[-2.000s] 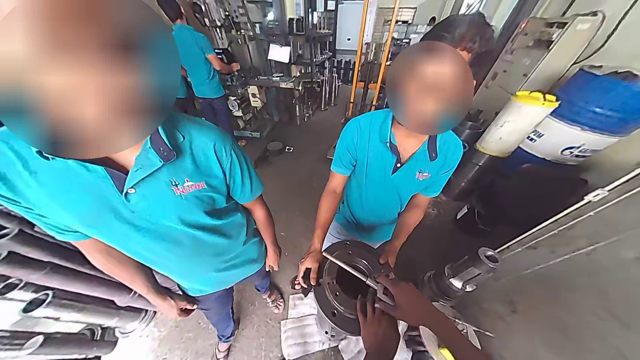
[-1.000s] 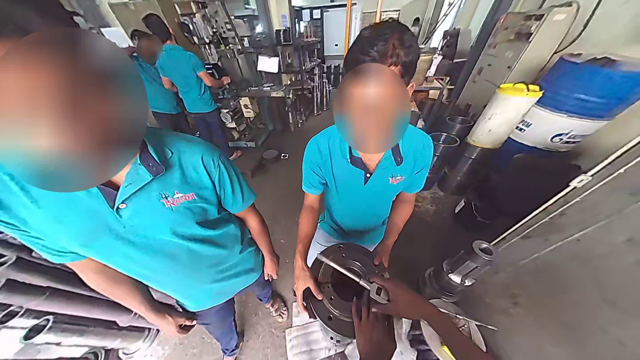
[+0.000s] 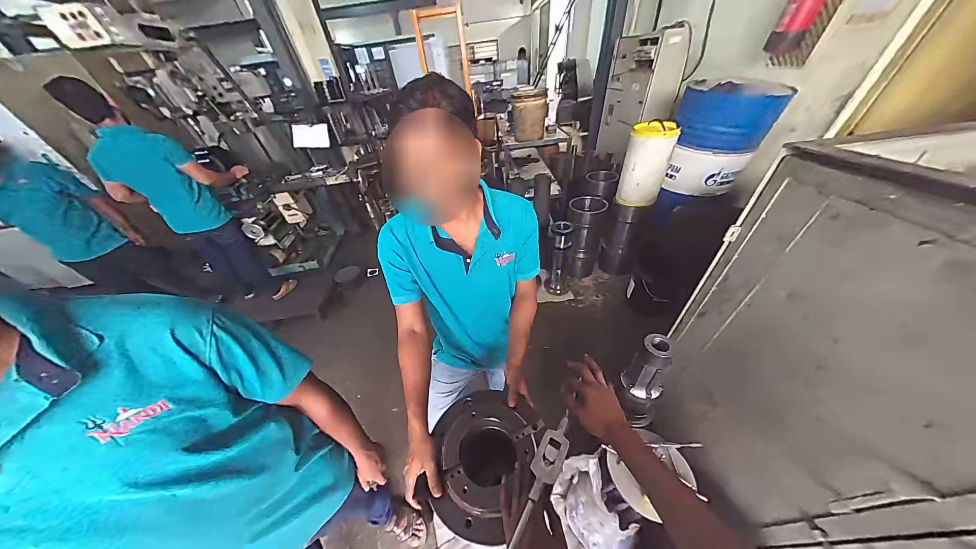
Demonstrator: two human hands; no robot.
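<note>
A dark round metal flange [image 3: 457, 442] with a wide central bore and small holes lies low in the middle. Over its right edge slants a tap wrench [image 3: 549, 455], a steel bar handle with a widened centre. My left hand [image 3: 517, 499] is at the wrench's lower handle, above the flange; shadow hides whether its fingers close on the bar. My right hand [image 3: 595, 396] is raised just right of the wrench's upper end, fingers spread, holding nothing visible. Facing me, a co-worker has one hand [image 3: 421, 465] on the flange's left rim and another [image 3: 518, 385] at its far edge.
A person in a teal shirt [image 3: 168, 412] stands close at left. Right of the flange are a plastic bag [image 3: 587, 503], a round white plate [image 3: 671, 465] and a slotted metal cylinder [image 3: 648, 370]. Behind stand metal tubes [image 3: 587, 229] and a blue drum [image 3: 728, 114]; a grey panel [image 3: 846, 343] fills the right.
My right hand has come off the tool and opened. The tool, earlier lying across the flange, now slants over its right side. The view has swung, showing more at right.
</note>
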